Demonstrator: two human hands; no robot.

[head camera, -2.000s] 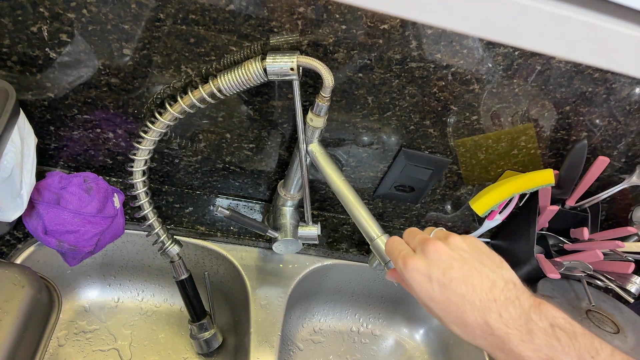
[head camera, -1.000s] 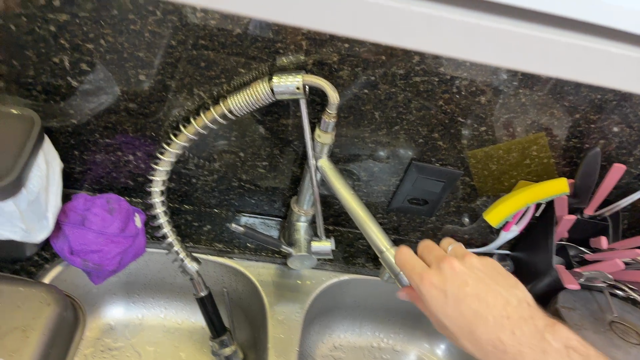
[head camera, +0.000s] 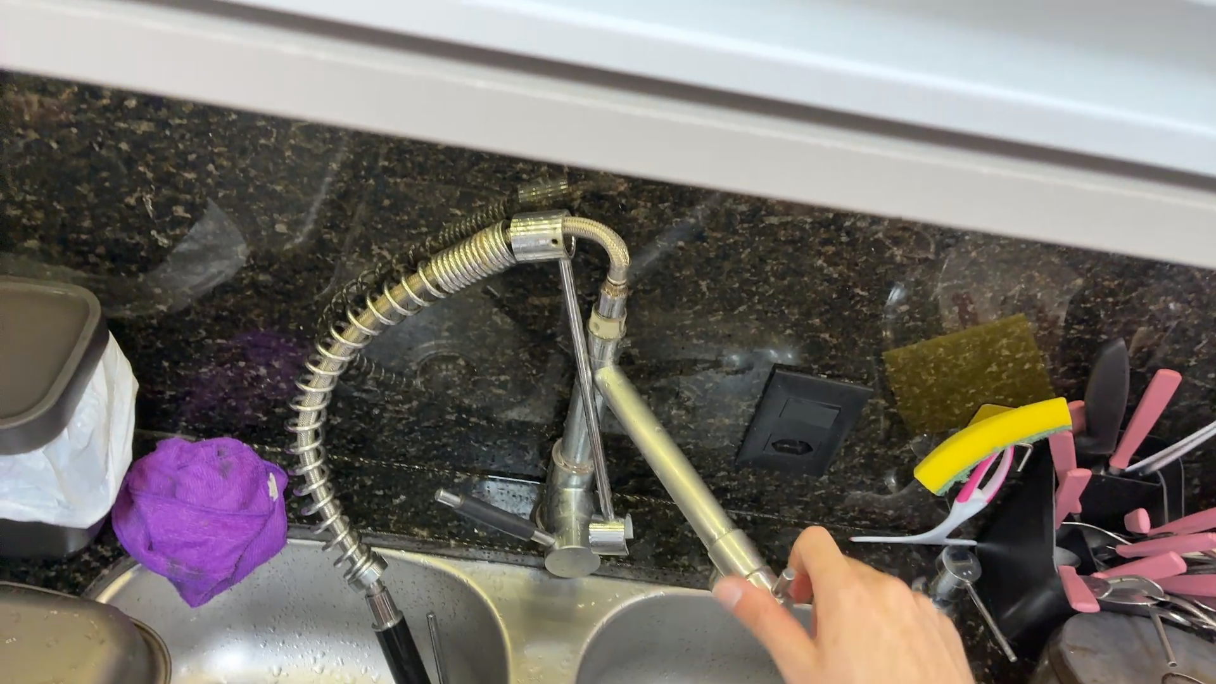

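My right hand (head camera: 845,608) is at the outer end of a metal faucet spout (head camera: 674,465), its thumb and index finger around a small lever there. The spout slants down and right from the faucet body (head camera: 572,513) over the double steel sink. A spring-coiled hose (head camera: 313,408) arches left from the faucet's top and drops to a black-handled sprayer (head camera: 399,646), cut off by the lower edge. A grey-handled faucet lever (head camera: 489,513) points left. My left hand is out of view.
A purple cloth (head camera: 204,513) lies by the left basin's edge, beside a lidded bin (head camera: 47,370) with a white bag. Pink-handled utensils (head camera: 1145,418), a yellow sponge (head camera: 993,442) and a black wall socket (head camera: 803,423) are at right. A white ledge (head camera: 608,123) crosses above.
My right hand has shifted from lying over the spout's end to pinching at the small lever with thumb and index finger. The view has moved up, showing more of the white ledge.
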